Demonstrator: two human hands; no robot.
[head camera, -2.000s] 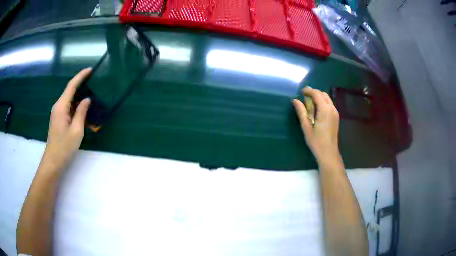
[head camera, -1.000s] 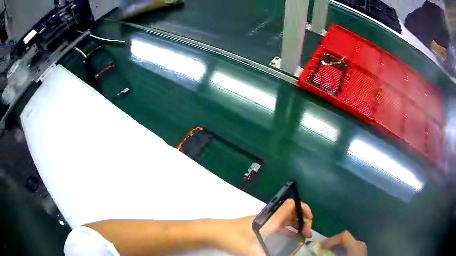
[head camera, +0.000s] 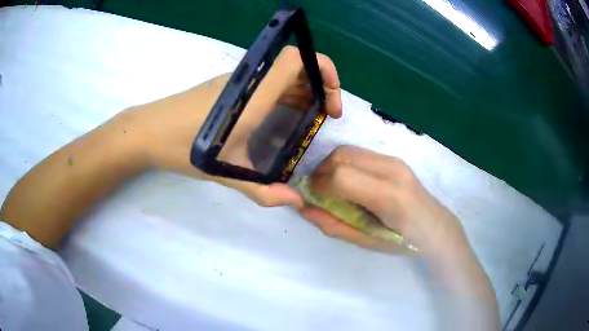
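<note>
A black phone middle frame (head camera: 240, 87) is tilted up over the white work sheet (head camera: 194, 226). An orange-gold strip (head camera: 305, 146) runs along its short end, on the right. My left hand (head camera: 281, 119) holds the frame from behind and shows through its open window. My right hand (head camera: 381, 194) holds a pale yellow-green hand tool (head camera: 345, 210). The tool's thin whitish end points down right. Its other end is close to the frame's orange-gold end; whether they touch I cannot tell.
The glossy green conveyor belt (head camera: 413, 84) lies beyond the sheet and reflects a lamp bar. A corner of the red tray (head camera: 535, 18) shows at the upper right, with a crinkled clear bag (head camera: 577, 39) beside it. My white sleeve (head camera: 39, 284) is at the lower left.
The view has turned down to the white sheet. The frame and both hands now appear larger and nearer the middle. The red tray has mostly left the view.
</note>
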